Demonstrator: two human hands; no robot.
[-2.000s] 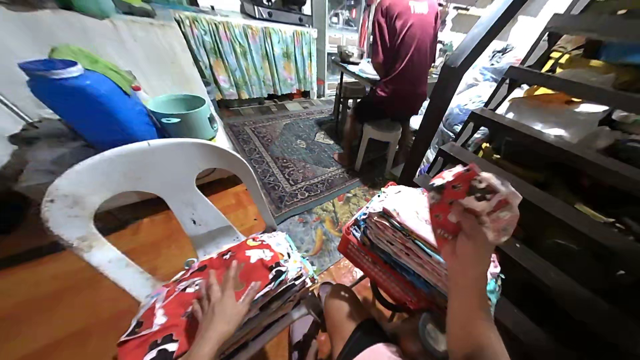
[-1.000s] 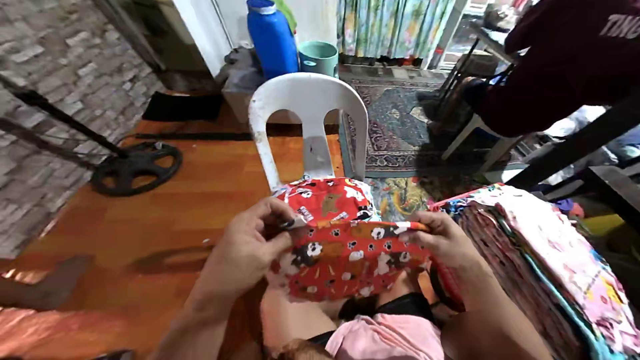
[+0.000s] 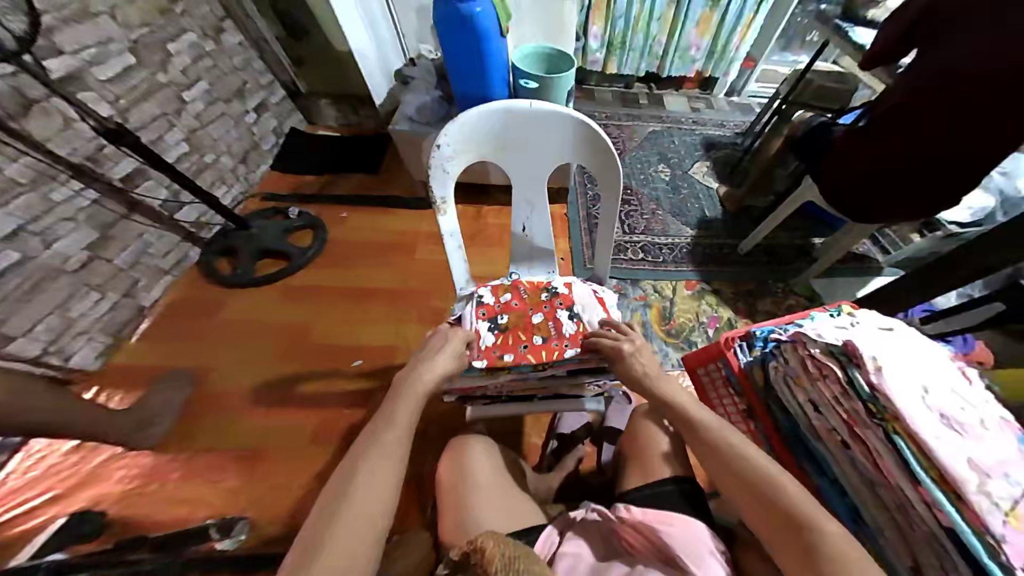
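A red printed cloth (image 3: 528, 322) with cartoon figures lies flat on top of a stack of folded cloths (image 3: 528, 386), which rests on the seat of a white plastic chair (image 3: 532, 232). At the cloth's left edge is my left hand (image 3: 444, 352), its fingers closed around the edge or corner. My right hand (image 3: 624, 352) pinches the near right corner. To the right, a red plastic basket (image 3: 724, 384) holds a tall pile of folded cloths (image 3: 872, 416), with a pale pink printed one on top.
Behind the chair stand a blue plastic container (image 3: 472, 56) and a green bucket (image 3: 544, 74). A person in a dark red shirt (image 3: 920, 120) sits on a white stool at the right. At left are a round black stand base (image 3: 262, 246) and another person's foot (image 3: 160, 408).
The red cloth, held up between both hands a second ago, now lies on the stack. Two seconds ago my right hand held a red cloth above the basket. The view has swung left.
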